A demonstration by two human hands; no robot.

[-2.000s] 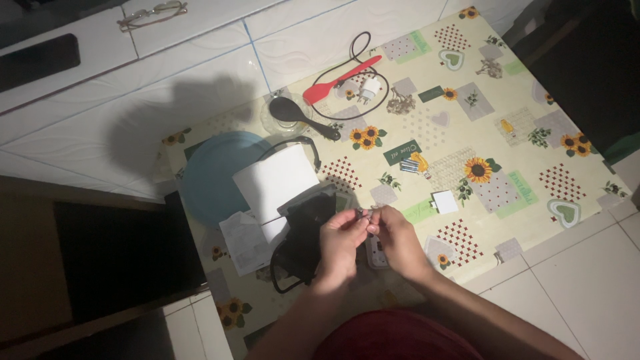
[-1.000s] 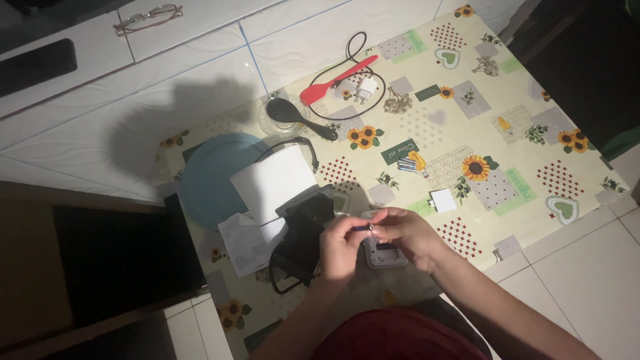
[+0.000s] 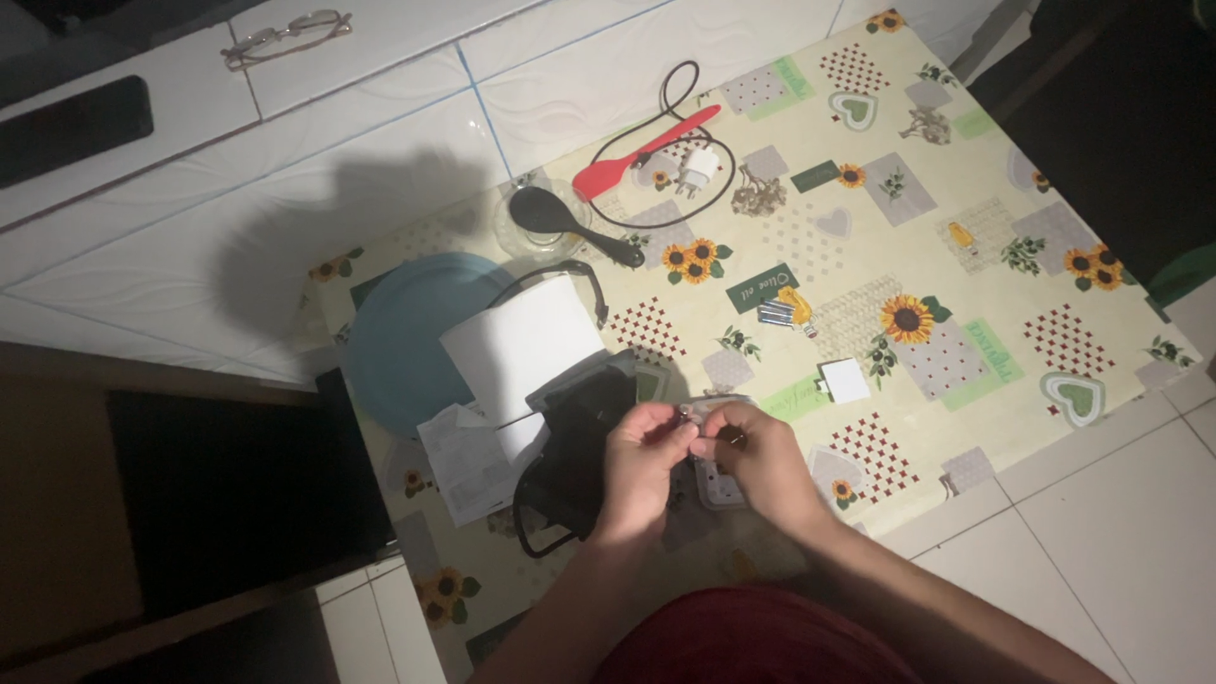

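Note:
My left hand (image 3: 648, 467) and my right hand (image 3: 757, 460) meet at the fingertips near the table's front edge, pinching a small shiny item (image 3: 686, 415) too small to name. Under them, partly hidden, lies a pale plastic case (image 3: 719, 486). Left of my left hand is a black bag (image 3: 581, 446) with a strap, overlapping white paper (image 3: 522, 347) and a thin folded sheet (image 3: 475, 465). A small white square object (image 3: 845, 380) lies to the right of my right hand.
Farther back are a blue round plate (image 3: 399, 342), a black spoon (image 3: 543, 211) over a glass dish (image 3: 546, 249), a red spatula (image 3: 600, 178), a black cable (image 3: 730, 190) and a white plug adapter (image 3: 699, 168). Eyeglasses (image 3: 285, 36) and a black phone (image 3: 81, 128) lie on the ledge.
My hands stay together over the pale case, with the fingers shifted slightly around the small item. The other objects on the table have not moved.

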